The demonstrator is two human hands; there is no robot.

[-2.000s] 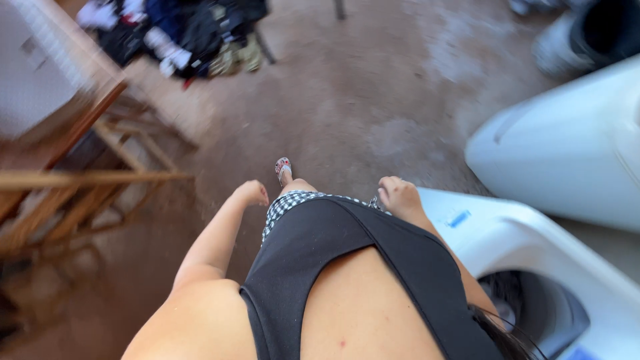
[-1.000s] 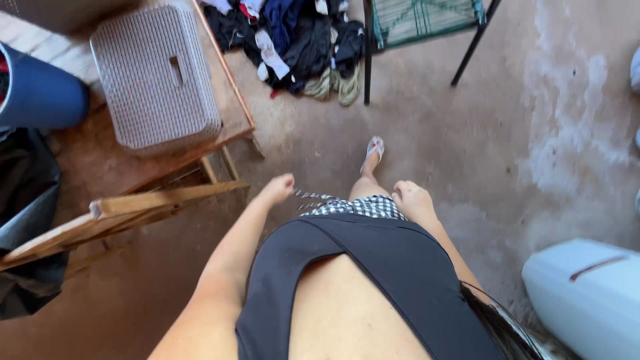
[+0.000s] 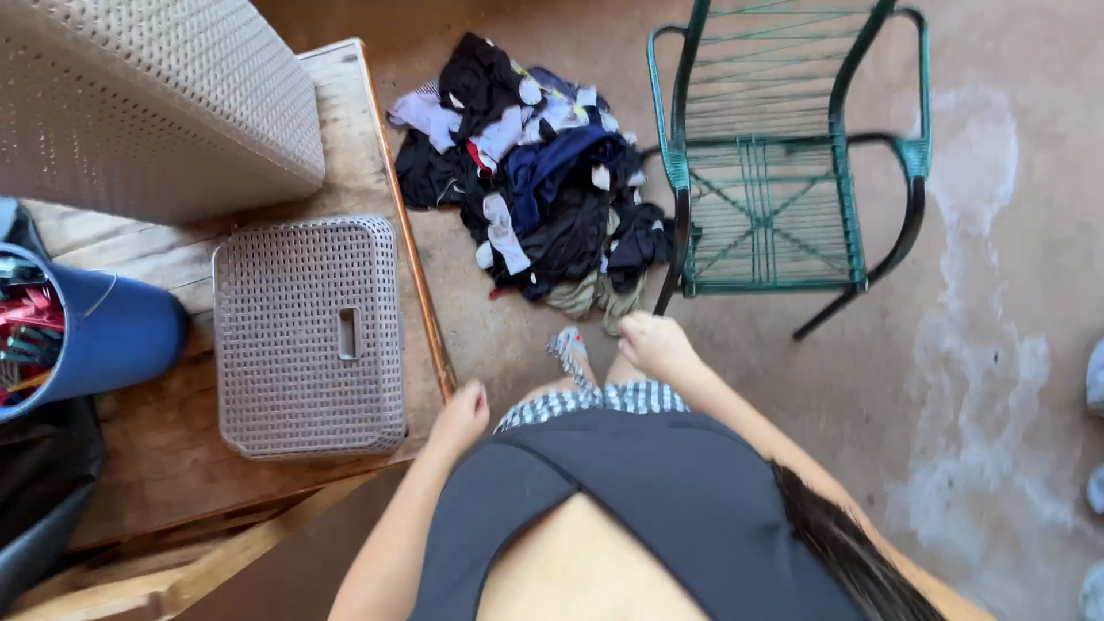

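Observation:
My left hand (image 3: 463, 417) is loosely curled beside the wooden table's edge, near my checked shorts, with nothing visible in it. My right hand (image 3: 657, 347) is curled in front of my right thigh, near the lower edge of a clothes pile; no object shows in it, though its palm is hidden. The pile of dark, white and navy clothes (image 3: 561, 190) lies on the floor ahead. A woven plastic box with a slotted lid (image 3: 285, 345) sits on the table, left of my left hand.
On the wooden table (image 3: 129, 448) stand a blue bucket of clothespins (image 3: 121, 332) and a tall woven plastic hamper (image 3: 190, 103). A green corded chair with a metal frame (image 3: 768, 289) stands right of the clothes. Whitish stains mark the concrete floor (image 3: 975, 388).
The view has shifted strongly towards the clothes pile and table; the white appliance seen earlier at right has left the frame. Both hands stay in front of my body.

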